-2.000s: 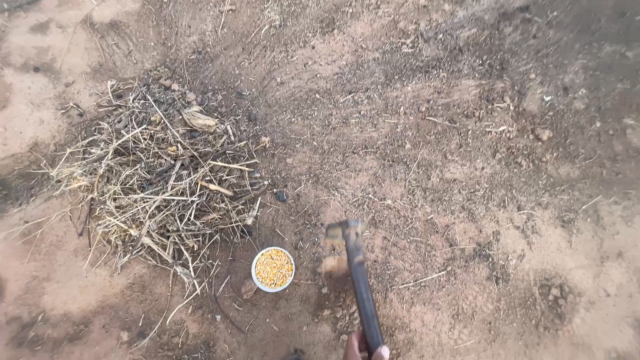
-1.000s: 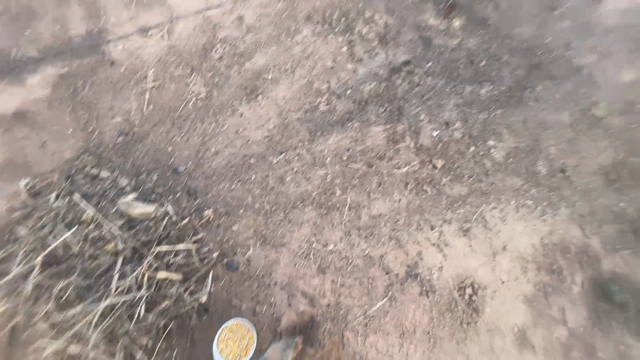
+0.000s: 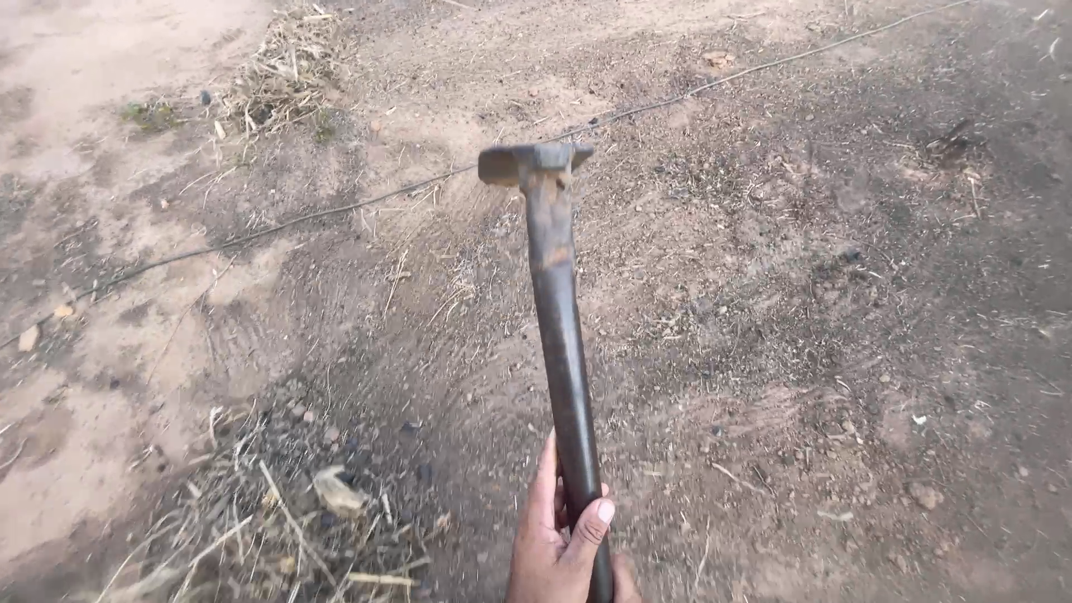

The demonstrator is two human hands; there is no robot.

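Observation:
A hoe-like hand tool (image 3: pixel 565 360) with a dark, smooth handle and a worn metal head (image 3: pixel 536 163) stands out over the soil. My left hand (image 3: pixel 559 544) is closed round the lower handle, thumb across its front and fingers passing behind. The head is at the far end, its broader blade side pointing left. Right of the handle, at the bottom edge, a small patch of skin shows; whether it belongs to my right hand or to the left hand's fingers cannot be told. Dry stalks and twigs lie in a heap (image 3: pixel 285 536) at lower left.
A thin cord or cable (image 3: pixel 327 211) crosses the ground diagonally beyond the heap, passing behind the tool head. Another pile of dry plant matter (image 3: pixel 289 71) lies at upper left. Small stones and plant bits litter the brown soil (image 3: pixel 712 335).
The tool stands higher in view, with more of its handle and my hand showing. The view has shifted forward; the bowl of yellow kernels seen earlier is out of frame.

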